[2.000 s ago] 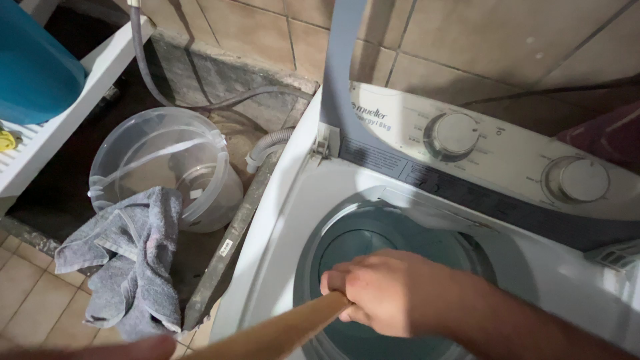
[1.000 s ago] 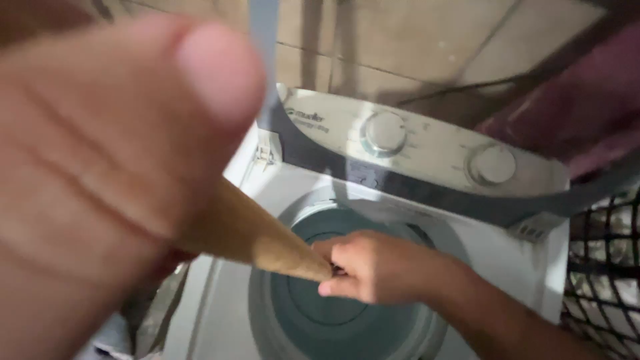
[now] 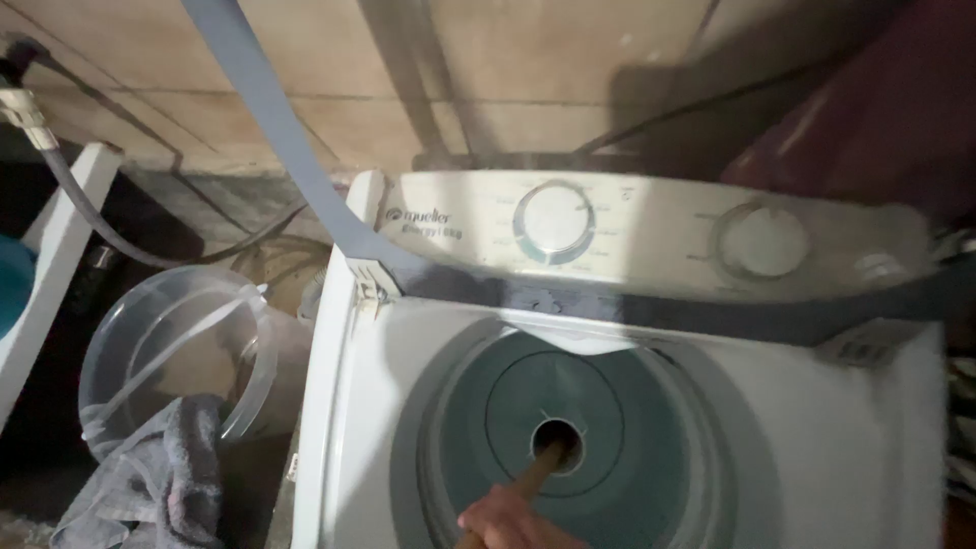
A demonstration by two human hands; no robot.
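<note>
One hand shows, at the bottom centre; by its place and the earlier frames I take it as my right hand, closed around a wooden stick. The far end of the stick reaches into the dark round opening at the centre of the teal drum. Around the drum is the white top of a Mueller washing machine, its grey-framed lid raised. Two dials, the left dial and the right dial, sit on the panel behind. My left hand is out of view.
A clear plastic bucket stands left of the machine, with a grey towel draped over its near rim. Behind it a grey hose curves along the tiled wall. A white slatted stand holds something blue at the far left.
The stick's end, held by my right hand over the drum before, is now in the central opening. My left hand, large in view one second ago, has gone out of the frame.
</note>
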